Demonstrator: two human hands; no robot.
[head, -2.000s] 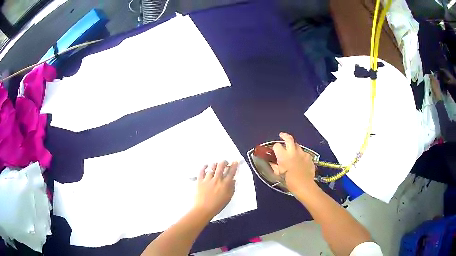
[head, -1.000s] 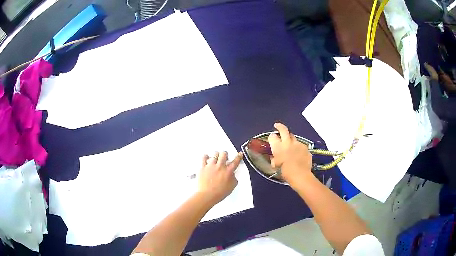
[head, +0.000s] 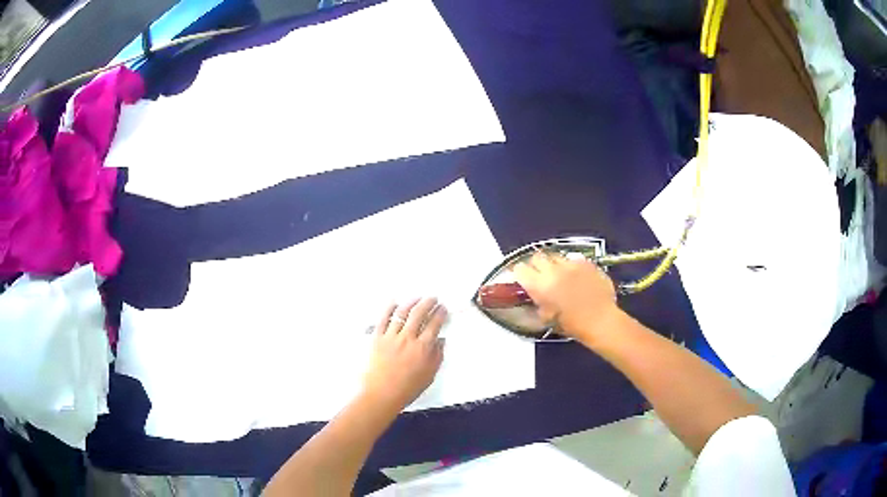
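Observation:
A white garment panel (head: 282, 340) lies flat on the dark navy-purple table cover (head: 584, 175), with a short mark near its middle. My left hand (head: 407, 351) rests on this panel with its fingers spread and holds nothing. My right hand (head: 564, 291) grips the dark red-brown handle of the steam iron (head: 515, 318). The iron's tip points left and its front part overlaps the panel's right end. The iron's soleplate is hidden. A second white panel (head: 321, 102) lies flat beyond the near one.
Magenta fabric (head: 58, 194) and white pieces (head: 53, 349) are at the left. Yellow hoses (head: 708, 107) run over a white heap (head: 768, 243) at the right. A blue block (head: 185, 29) and tan cord (head: 88, 76) are at the far left. Brown cloth (head: 768, 68) is behind.
The iron in my right hand has moved from beside the near panel onto its right end. My left hand has drawn slightly back from the iron. The camera view has shifted.

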